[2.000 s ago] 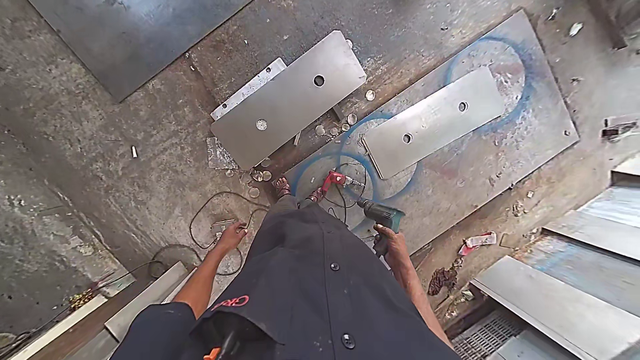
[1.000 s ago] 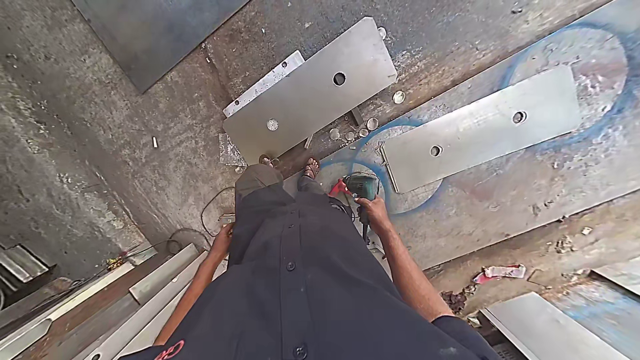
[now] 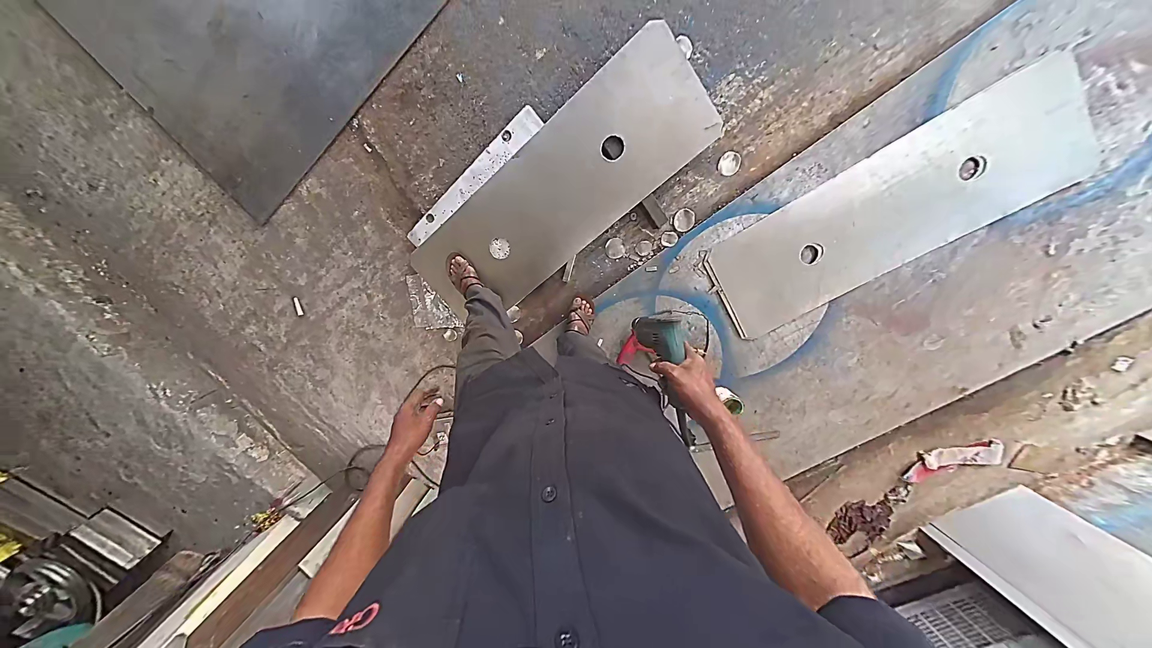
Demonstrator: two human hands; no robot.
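My right hand (image 3: 686, 376) grips a teal and black corded power drill (image 3: 664, 335) by its handle, at the right of my legs. Its front end is hard to make out. My left hand (image 3: 416, 419) hangs at my left side, fingers curled, beside a dark cable (image 3: 360, 468); whether it holds anything is unclear. Ahead, one of my sandalled feet rests on a flat steel plate with two round holes (image 3: 576, 171). A second steel plate with two holes (image 3: 900, 202) lies at the right on a larger sheet marked with blue paint rings.
A narrow white strip with holes (image 3: 477, 175) lies partly under the first plate. Small metal discs (image 3: 684, 220) are scattered between the plates. A big dark sheet (image 3: 261, 81) lies at upper left. A small open can (image 3: 729, 400) stands near the drill. More plates (image 3: 1053, 558) are at lower right.
The view has shifted. One foot now stands on the first holed plate. The drill, which pointed toward the upper left two seconds ago, has turned in my right hand.
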